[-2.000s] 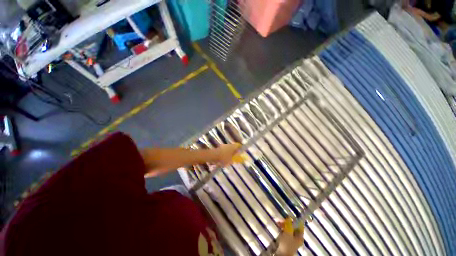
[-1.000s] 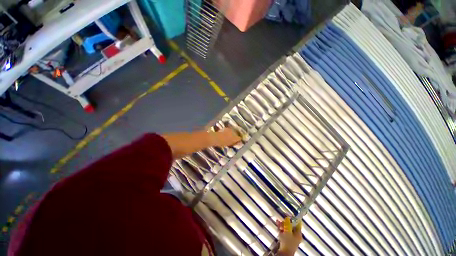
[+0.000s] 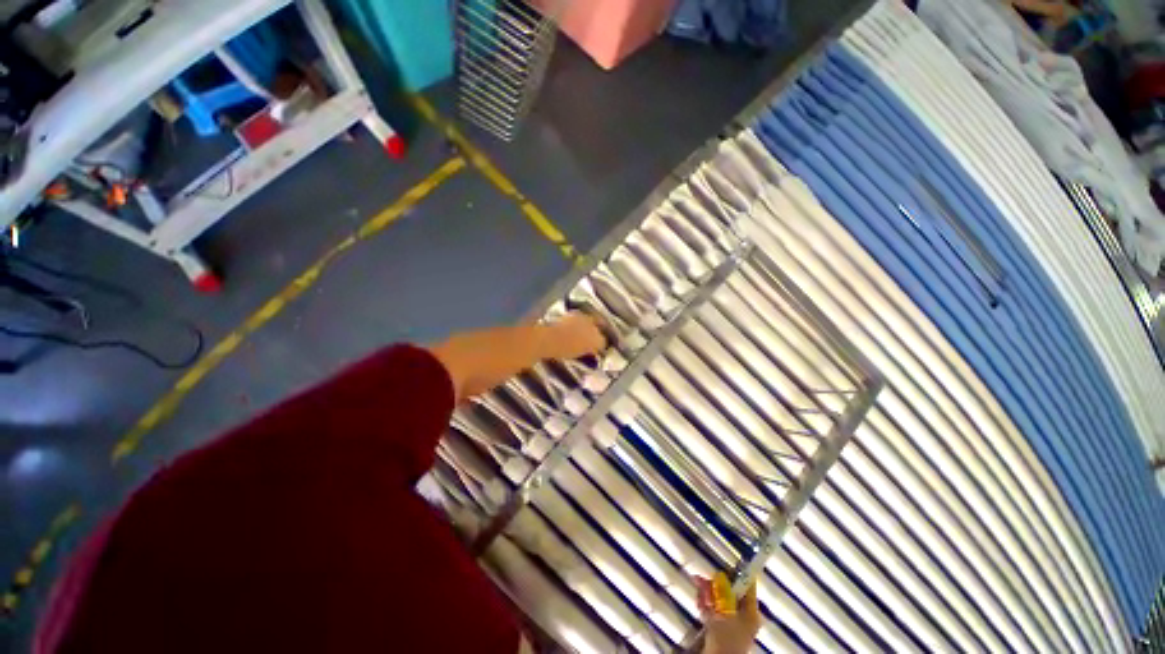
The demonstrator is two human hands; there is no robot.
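A barred metal frame [image 3: 818, 463] lies on white fabric [image 3: 952, 479] over rows of metal tubes. Bare shiny tubes and dark gaps show inside it. My left hand [image 3: 578, 336] is at the puckered fabric edge [image 3: 671, 256], just outside the frame's upper-left bar; its fingertips are blurred and partly hidden. My right hand [image 3: 728, 620], with yellow finger covers, is at the bottom of the picture, closed on the frame's lower corner; its wrist is cut off.
A blue fabric panel [image 3: 882, 141] lies beyond the white, with thin dark and shiny strips [image 3: 961, 249] on it. Loose pale cloth [image 3: 1035, 90] is at upper right. A wire rack [image 3: 501, 70], a pink bin [image 3: 613, 28] and a white worktable [image 3: 262, 160] stand on the floor beyond the tube table.
My left hand has left the frame's bar and moved to the puckered fabric edge. My right hand stays at the frame's lower corner. The view has shifted slightly.
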